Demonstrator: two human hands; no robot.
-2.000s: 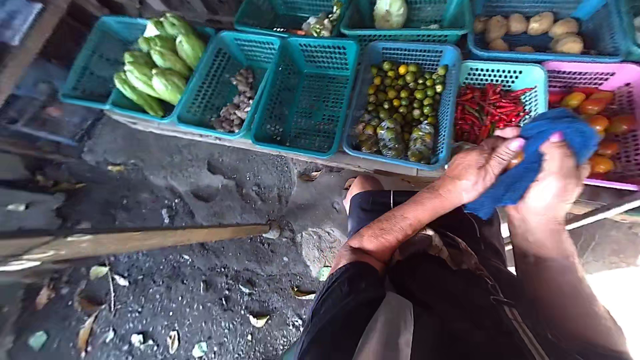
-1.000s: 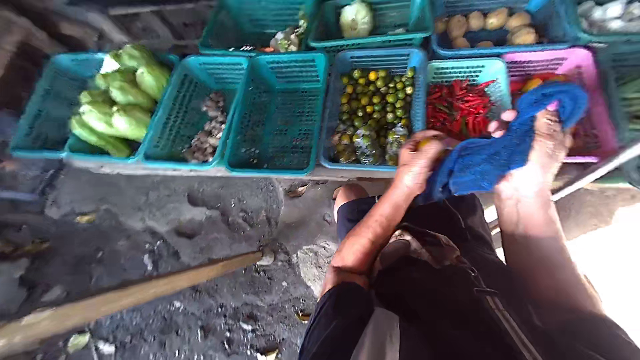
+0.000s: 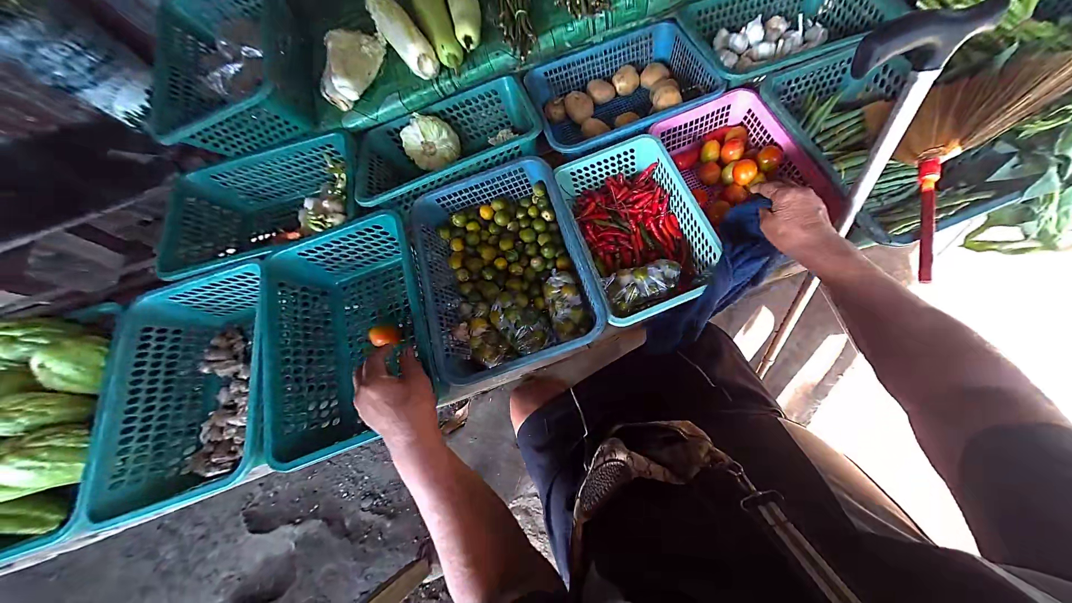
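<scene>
My left hand [image 3: 395, 394] reaches into a green plastic basket [image 3: 280, 368], its fingertips at a single orange-red tomato [image 3: 384, 336]; whether they still grip it is unclear. My right hand [image 3: 794, 219] is at the near edge of the pink basket [image 3: 800, 142], holding a dark blue cloth [image 3: 727, 255] that hangs over that edge. Several red and orange tomatoes [image 3: 744, 172] lie in the pink basket, close to the right fingertips. Between my hands stand a blue basket of small green citrus fruits [image 3: 502, 251] and a light teal basket of red chilies [image 3: 628, 218], both with plastic-bagged fruits.
Chayotes [image 3: 50, 419] and a basket of ginger-like roots [image 3: 224, 402] are at left. Behind are a cabbage [image 3: 430, 141], potatoes [image 3: 626, 81] and garlic [image 3: 766, 40]. A cane [image 3: 892, 134] leans by my right arm, near a broom [image 3: 963, 117].
My hands have moved apart: the left to the green basket, which earlier showed no tomato, the right to the pink basket with the cloth. The view has shifted.
</scene>
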